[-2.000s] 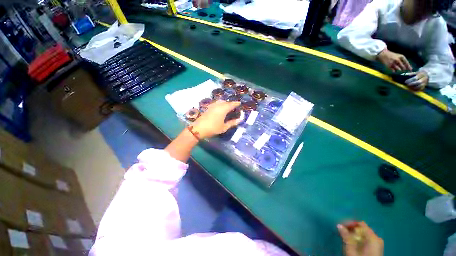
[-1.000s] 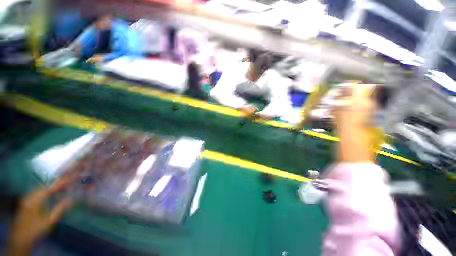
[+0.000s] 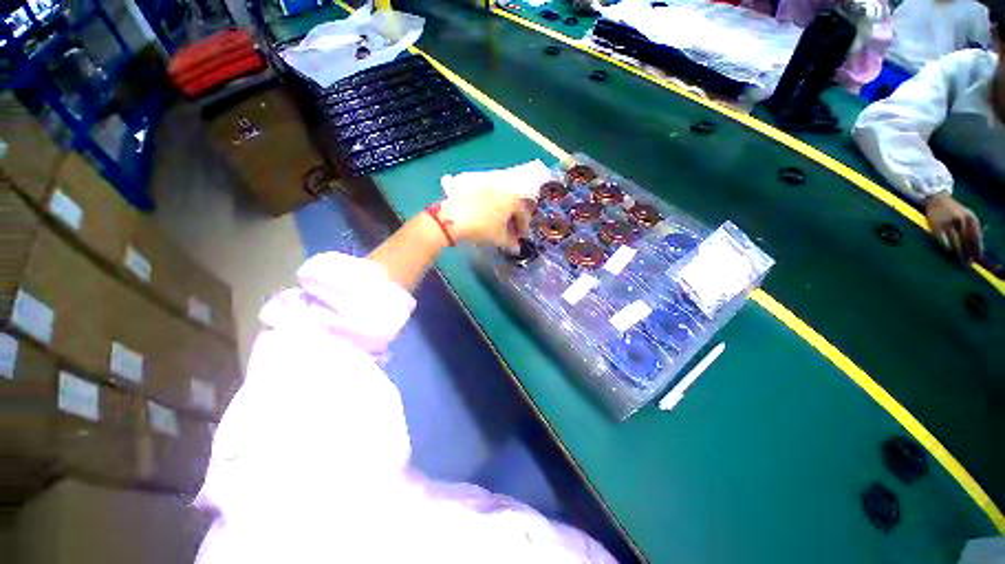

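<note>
My left hand (image 3: pixel 487 218) reaches over the left corner of a stack of clear blister trays (image 3: pixel 623 386). Its fingers are bent and closed on a dark watch case (image 3: pixel 525 251) at the tray's near-left edge; the fingertips are partly hidden. Brown watch cases (image 3: pixel 585 255) sit in the tray pockets beside the hand. Blue watch cases (image 3: pixel 636 358) lie in the pockets at the right end. White labels (image 3: pixel 631 316) and a small labelled bag (image 3: pixel 716 268) lie on the trays. My right hand is out of the picture.
A white stick (image 3: pixel 692 377) lies beside the trays. Loose black watch cases (image 3: pixel 881 507) lie at the lower right. A black slotted tray (image 3: pixel 402 110) is at the back left. The yellow-edged conveyor (image 3: pixel 661 143) runs behind. Another person's hand (image 3: pixel 954 226) is across it.
The view has swung back to the trays after a blurred turn. My left hand is now at the trays' left corner with its fingers closed. My right hand, seen raised earlier, has left the picture.
</note>
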